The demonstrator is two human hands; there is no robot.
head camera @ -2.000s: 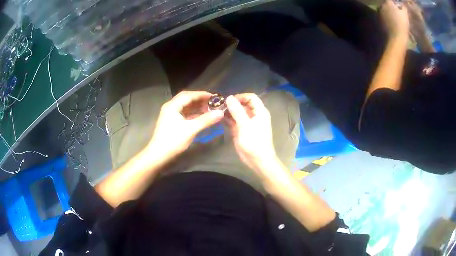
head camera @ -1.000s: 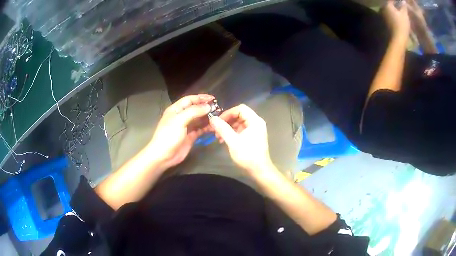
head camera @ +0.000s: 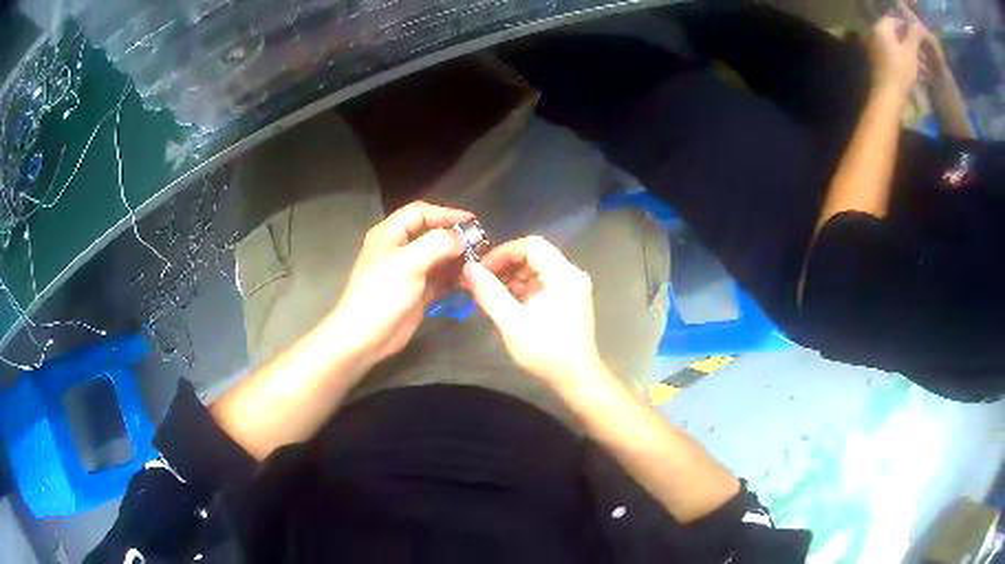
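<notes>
A small round part [head camera: 472, 232], silver, white and dark, perhaps a stator, is held in the air above my lap. My left hand [head camera: 402, 270] grips it between thumb and fingers from the left. My right hand [head camera: 538, 292] has its thumb and index fingertip at the part's lower edge; whether it grips the part or a lead on it is too small to tell. The fingertips hide some of the part.
The curved edge of the green bench [head camera: 165, 209] crosses above my lap, bearing clear trays [head camera: 276, 55] and tangled wires [head camera: 33, 143]. Wires hang over the edge. A brown carton [head camera: 441, 121] is by my knees. Blue stools [head camera: 72, 430] stand both sides. A person in black [head camera: 915, 253] sits at right.
The part has turned from its round face showing between both hands to a tilted view in my left fingers. My right hand has moved slightly lower. The other person's hands have shifted.
</notes>
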